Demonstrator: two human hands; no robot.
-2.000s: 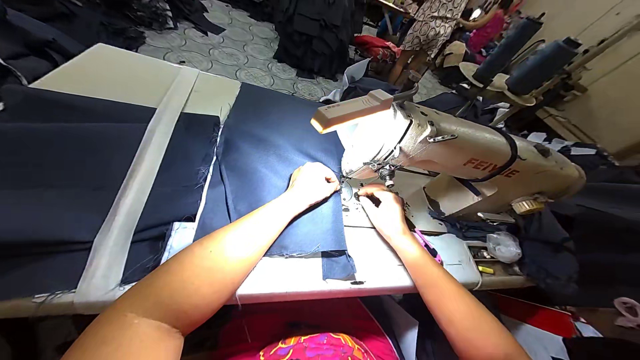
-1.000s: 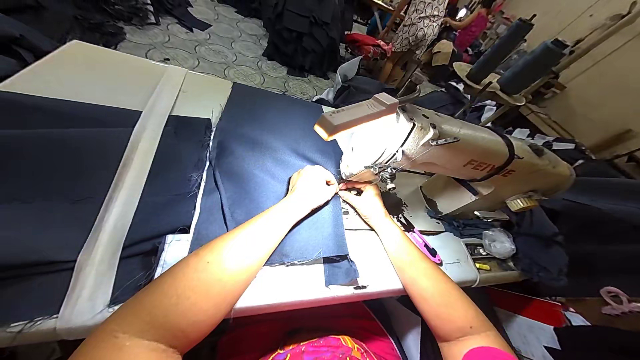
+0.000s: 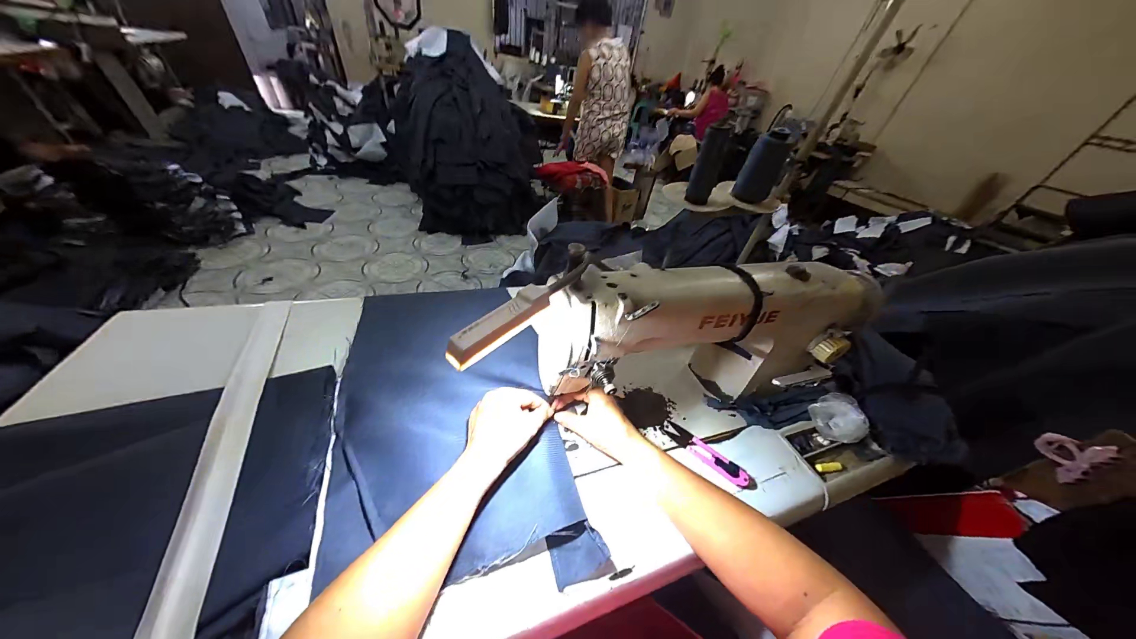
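A dark blue fabric panel [image 3: 417, 382] lies on the white sewing table, left of the Feiyue sewing machine [image 3: 692, 306]. My left hand [image 3: 506, 426] pinches the panel's right edge just below the needle area. Close against its fingertips, my right hand [image 3: 603, 422] has thumb and finger closed at the same edge. The exact bit between the fingertips is too small to tell. A lit lamp [image 3: 497, 328] on the machine head shines over both hands. Pink-handled thread snips [image 3: 719, 461] lie on the machine bed, right of my right hand.
More dark fabric [image 3: 80, 506] with a pale strip [image 3: 217, 461] across it lies on the left. Two thread cones [image 3: 763, 166] stand behind the machine. A plastic bag [image 3: 839, 417] sits in a tray at the right. A fabric heap [image 3: 461, 133] and two people [image 3: 605, 98] are beyond.
My right hand has come in from slightly right of the needle area to meet my left hand's fingertips at the panel's edge. The view has tilted up.
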